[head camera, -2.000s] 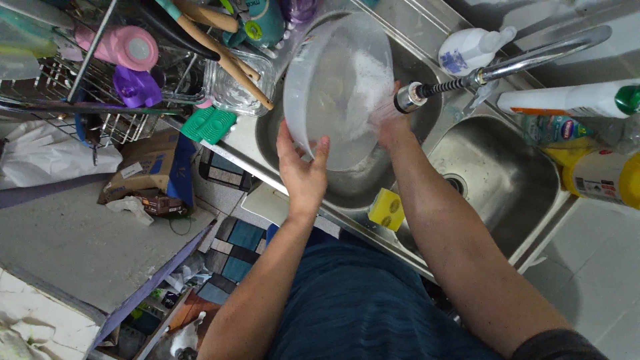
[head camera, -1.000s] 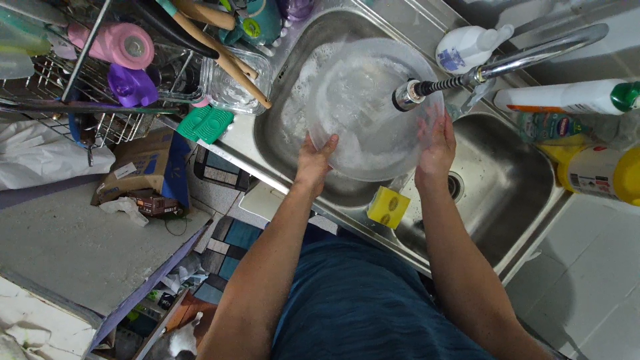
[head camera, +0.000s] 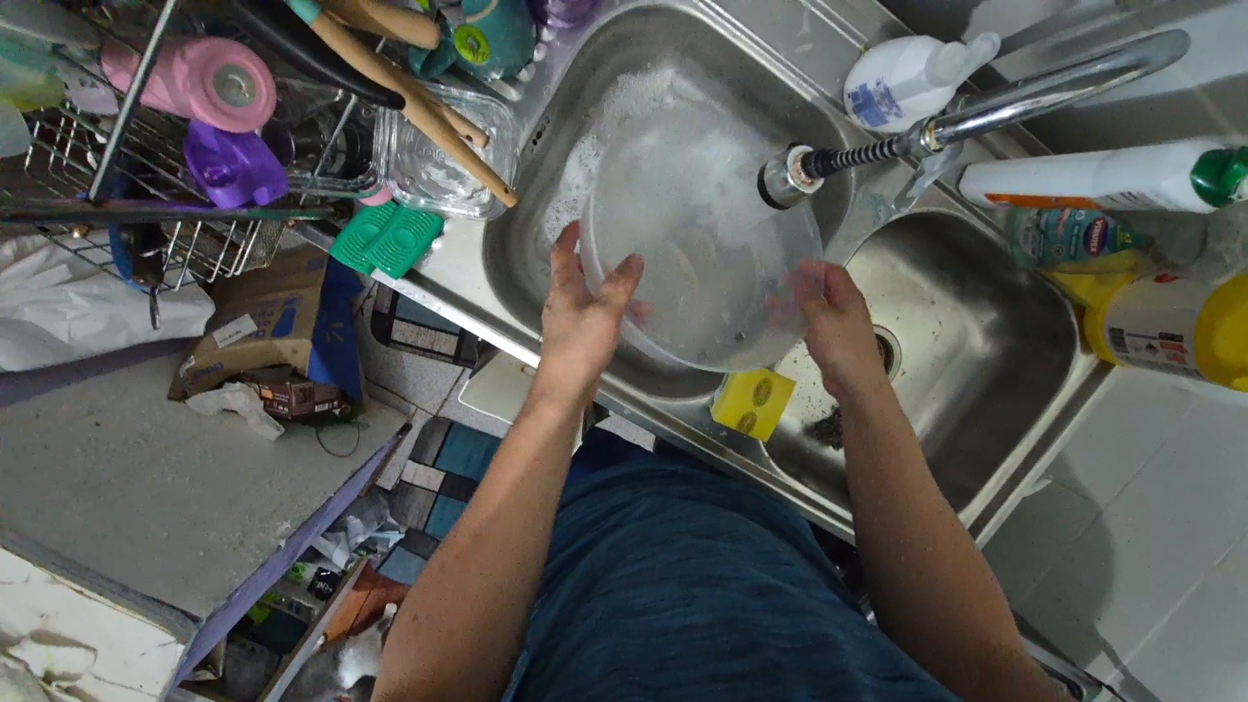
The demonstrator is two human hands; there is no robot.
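Both hands hold a round translucent plastic container (head camera: 697,229) over the left basin (head camera: 526,214) of a steel double sink. My left hand (head camera: 588,312) grips its near left rim, thumb on top. On the right side my right hand (head camera: 829,317) holds the wall, its fingertips seen through the plastic. The spray head of the faucet (head camera: 790,175) points into the container from the upper right. White suds (head camera: 585,175) lie in the basin behind it. A yellow sponge (head camera: 753,403) rests on the divider between the basins, just below the container.
A dark scouring pad (head camera: 827,427) lies in the right basin (head camera: 975,341). Soap pump bottle (head camera: 902,83), white bottle (head camera: 1082,180) and yellow bottle (head camera: 1160,327) line the back and right. At left stand a wire dish rack (head camera: 185,210), a clear glass dish (head camera: 453,146) and green silicone pieces (head camera: 387,239).
Two seconds ago the container was tilted up steeply; one second ago it was flatter and further right. It is now tilted somewhat, with both hands still on it.
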